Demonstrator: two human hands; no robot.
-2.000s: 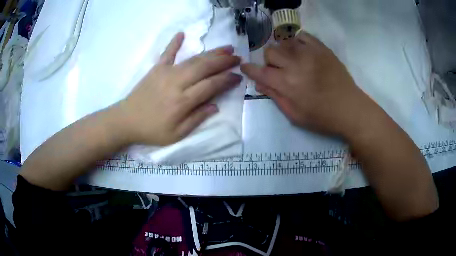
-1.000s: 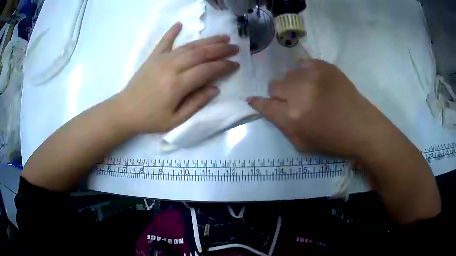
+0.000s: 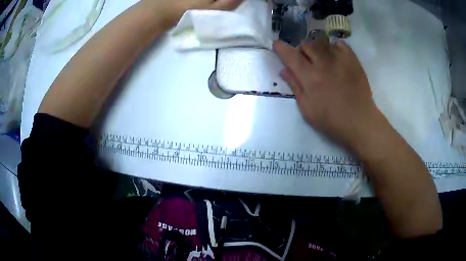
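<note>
A white fabric panel [image 3: 225,29] lies folded at the near end, left of and against the presser foot area [image 3: 278,20] at the top. My left hand [image 3: 204,4] is at the top edge, mostly cut off by it; what its fingers do is hidden. My right hand [image 3: 327,81] is just right of the panel, with its index fingertip at the panel's near right corner. Whether it pinches the cloth cannot be told. The machine bed plate [image 3: 250,69] shows in front of the panel.
A ribbed cream knob [image 3: 338,25] is right of the needle. A white cut pile [image 3: 409,66] lies at right. A thin curved white piece [image 3: 76,35] lies at upper left. A printed ruler [image 3: 225,155] runs along the front edge, with a small fabric scrap [image 3: 353,188] near it.
The panel and my left hand have moved forward, up towards the top edge, uncovering the bed plate. My right hand has moved slightly right and forward. The whole view has shifted a little.
</note>
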